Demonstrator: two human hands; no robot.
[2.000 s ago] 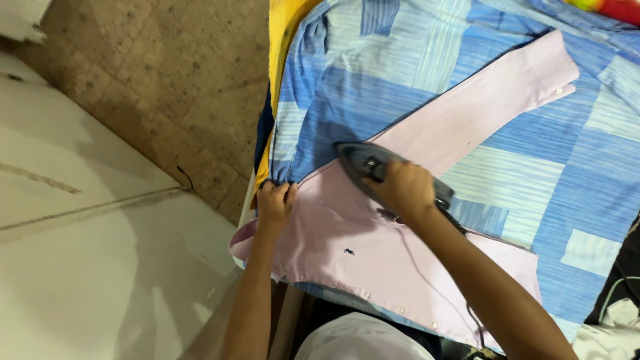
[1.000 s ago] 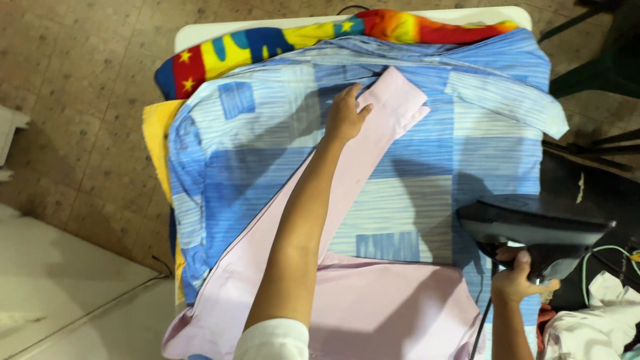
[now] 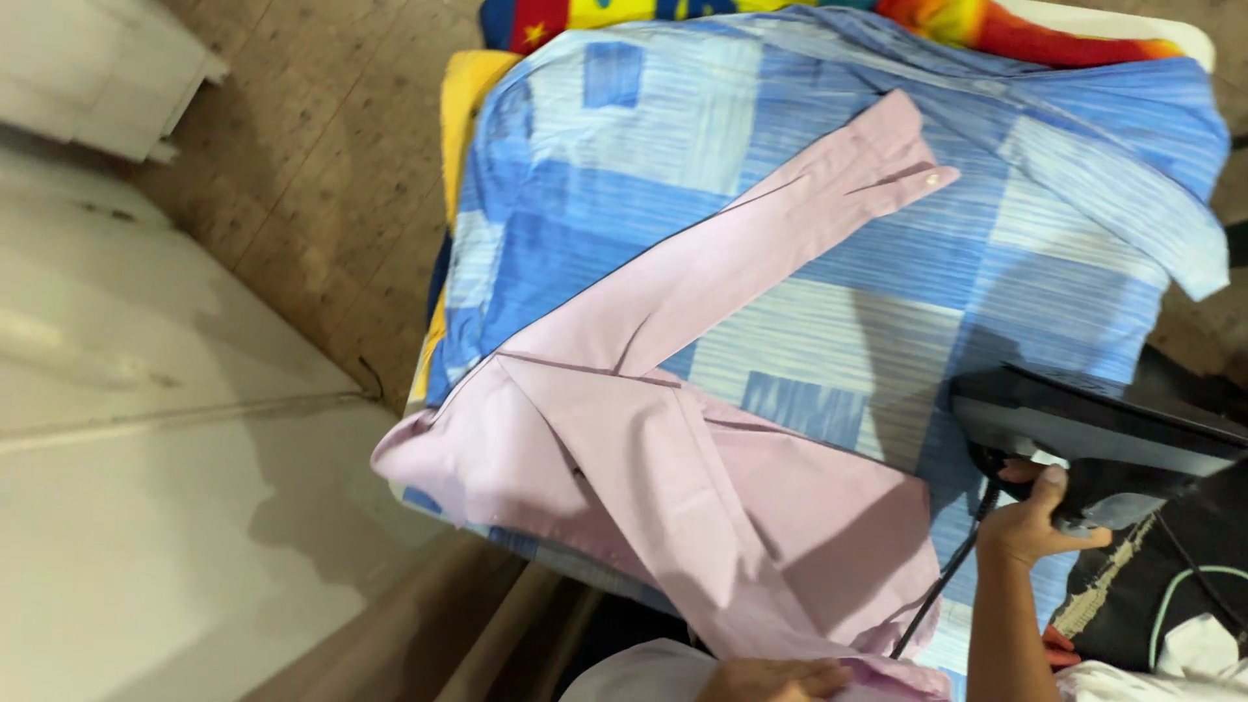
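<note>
A pink button-up shirt lies on a blue and white checked cloth, one sleeve stretched toward the upper right. Its other sleeve folds down across the body toward me. At the bottom edge of the view, my left hand touches the pink fabric near the lower end of that fold; whether its fingers grip the fabric is hard to see. On the right, my right hand holds a black electric iron by its handle, tilted up off the cloth, and its cord hangs down past the shirt.
A multicoloured cloth lies along the table's far edge, and a yellow cloth hangs at the left. White furniture panels stand at left. Dark and white fabrics and a pale green cord are at lower right.
My left hand has moved from the stretched sleeve's cuff down to the near side of the shirt. One second ago the folded-down sleeve was not lying across the body. The iron has stayed raised at right.
</note>
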